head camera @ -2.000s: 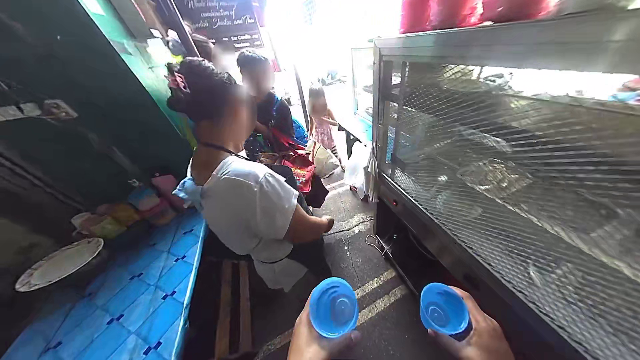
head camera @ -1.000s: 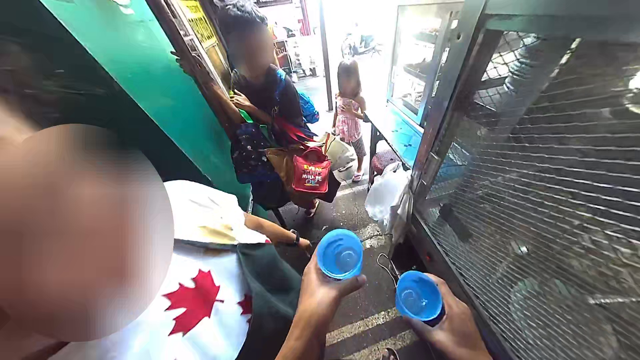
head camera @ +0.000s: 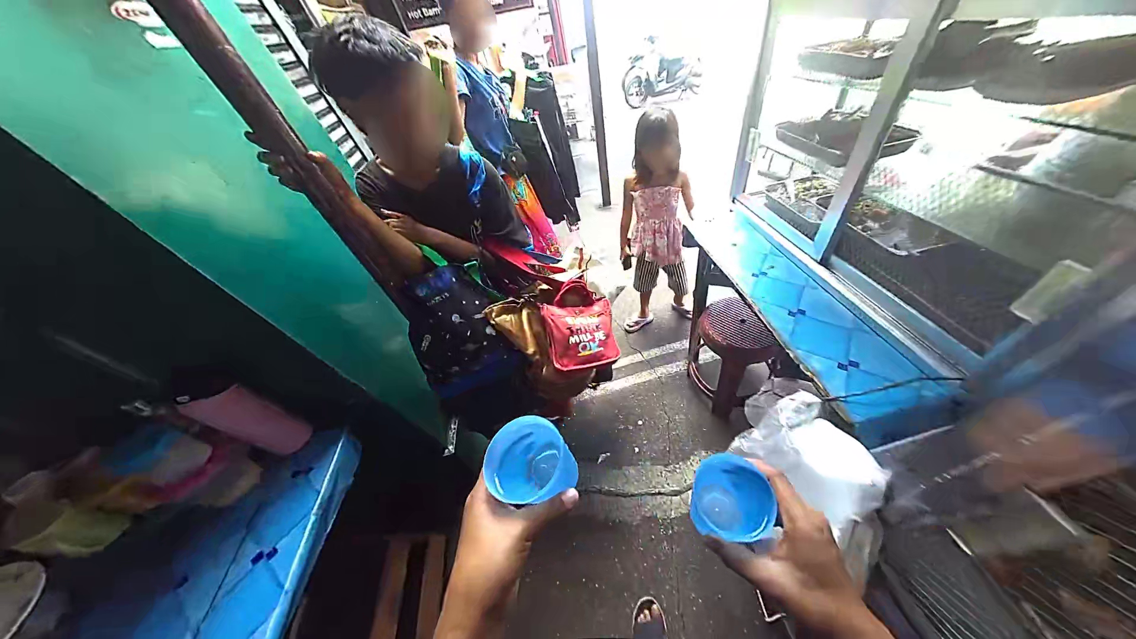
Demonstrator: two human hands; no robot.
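Observation:
My left hand (head camera: 506,532) is closed around a blue plastic cup (head camera: 530,461), its thumb along the cup's right side. Farther right, my right hand (head camera: 794,541) grips a second blue plastic cup (head camera: 733,499) from its right side. Both cups are held apart over the walkway and tip toward me, so I see into them. They look empty or hold something clear; I cannot tell which. Just beyond my right hand is a white plastic bag (head camera: 821,457).
A person (head camera: 435,195) with several bags, including a red bag (head camera: 581,333), leans by the green wall (head camera: 177,177) at left. A small person (head camera: 658,213) stands ahead near a dark red stool (head camera: 735,333). Blue-tiled counters (head camera: 799,306) and a glass food case run along the right.
The person in the white shirt at left has gone out of view. The people, bags and stool ahead appear nearer. Both cups remain in my hands.

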